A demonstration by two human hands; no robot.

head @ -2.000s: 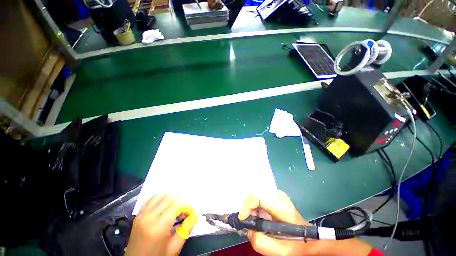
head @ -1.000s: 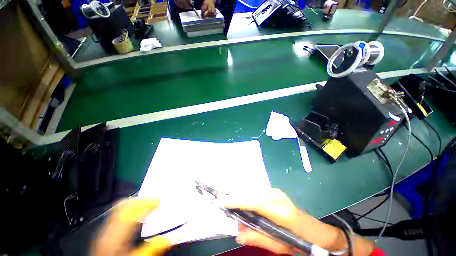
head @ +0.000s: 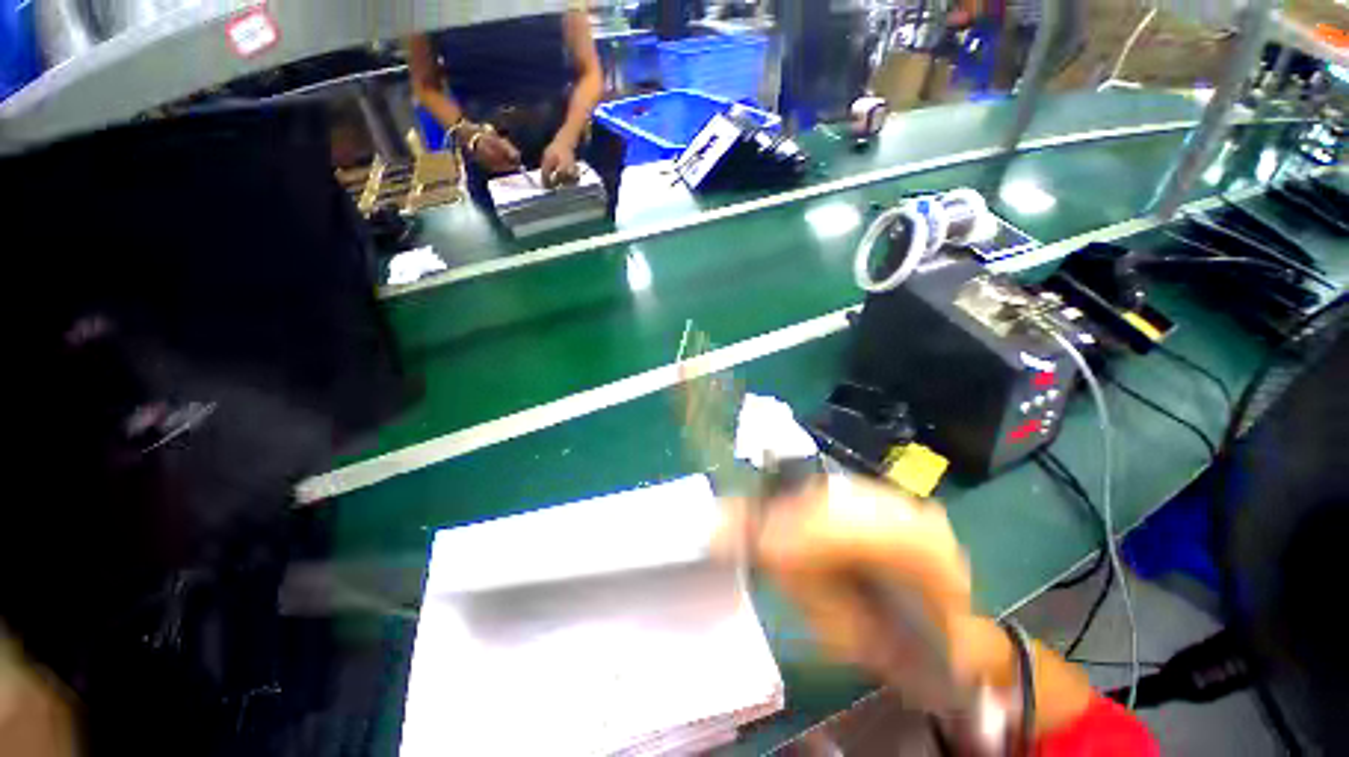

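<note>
My right hand (head: 873,569), blurred, holds the dark soldering iron (head: 905,614) above the right edge of the white pad (head: 592,636). The pad shows layered edges at its front and has nothing lying on it but a grey shadow. A large dark shape (head: 193,281), perhaps a black panel back, fills the left side close to the camera. Only a blurred bit of my left hand (head: 27,710) shows at the lower left edge; its fingers are hidden or cut off.
The black soldering station (head: 962,355) with its wire reel (head: 895,249) stands right of the pad. The iron stand (head: 866,422) with yellow sponge (head: 917,470) and white tissue (head: 772,432) lie before it. A person (head: 511,89) works across the green conveyor (head: 548,348); black panels lie far right.
The view has shifted and tilted up. My left hand has moved to the lower left edge, and the large dark shape has come up at left. My right hand has lifted the iron off the pad, rightward.
</note>
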